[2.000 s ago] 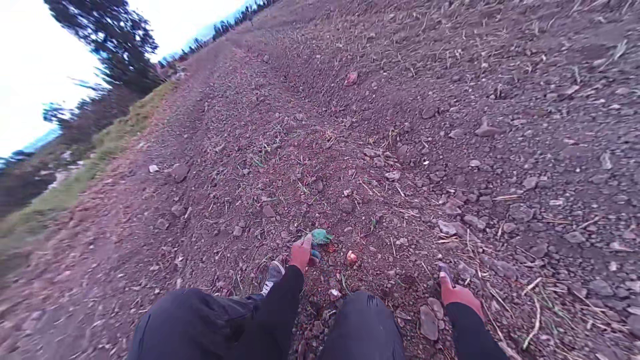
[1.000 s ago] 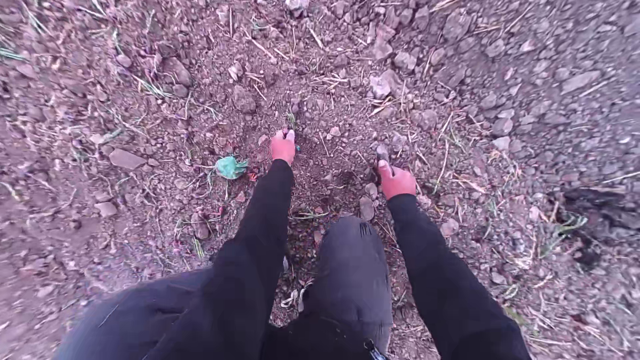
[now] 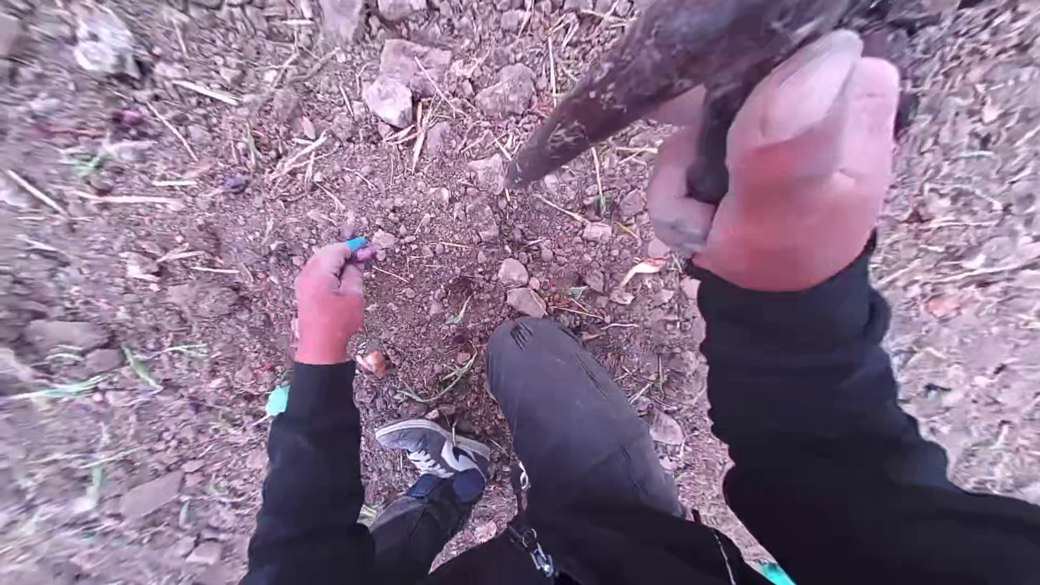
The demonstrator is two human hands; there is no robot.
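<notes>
My left hand (image 3: pixel 329 305) is low over the soil at centre left, its fingertips pinched on a small purple thing (image 3: pixel 365 253) with a blue-green bit beside it. My right hand (image 3: pixel 792 179), slightly blurred, is closed around the handle of a dark, soil-stained hand tool (image 3: pixel 617 93) at the upper right. The tool's pointed end slants down and left over the ground; its upper part runs out of view. Near my left wrist lies an orange-brown piece (image 3: pixel 374 362). A green thing (image 3: pixel 277 400) shows beside my left sleeve, partly hidden by it.
Loose soil (image 3: pixel 431 284) with dry straw and scattered stones surrounds my hands. Pale stones (image 3: pixel 390 99) lie at the upper centre, and a flat stone (image 3: pixel 152 494) at the lower left. My knee (image 3: pixel 569 406) and shoe (image 3: pixel 435 447) are at the bottom.
My right hand has come up from near the ground, and the dark tool in it now shows plainly. My left hand stays low over the soil. The view has turned down from the wider field.
</notes>
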